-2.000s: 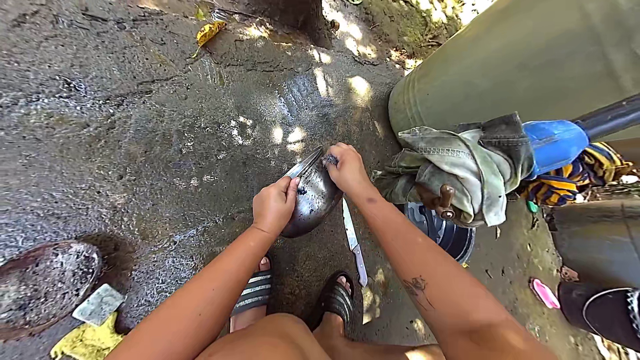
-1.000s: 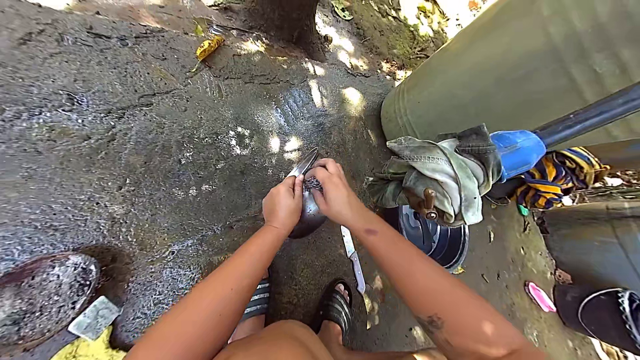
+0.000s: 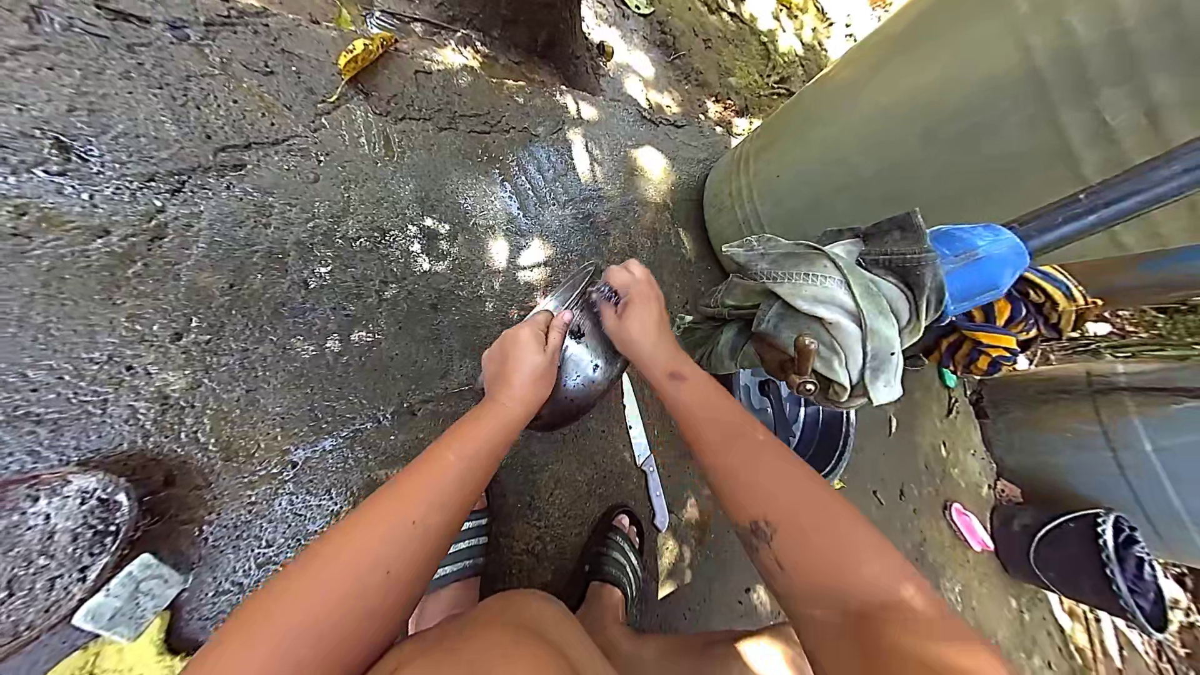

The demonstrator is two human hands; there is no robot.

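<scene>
A rounded metal pot (image 3: 583, 375) with dark spots is tilted on its side above the wet ground between my feet. My left hand (image 3: 525, 366) grips its rim, thumb on top. My right hand (image 3: 637, 314) presses a small scouring pad (image 3: 607, 294), which looks like metal mesh, against the pot near the rim. Just right of the pot, a kitchen knife (image 3: 643, 450) with a pale handle lies on the ground, its blade pointing away from me. The pot's far side and underside are hidden.
Cloths (image 3: 830, 300) hang over a faucet at right, by a blue-sleeved pipe (image 3: 1106, 202) and large tank (image 3: 937, 122). Below stands a dark basin (image 3: 825, 441). A black bucket (image 3: 1059, 558) is farther right. At lower left are an ash-filled dish (image 3: 56, 544) and a grey block (image 3: 129, 597).
My right hand has shifted over the pot's surface, staying near the rim. The pot's tilt has varied, and my left hand keeps hold of it.
</scene>
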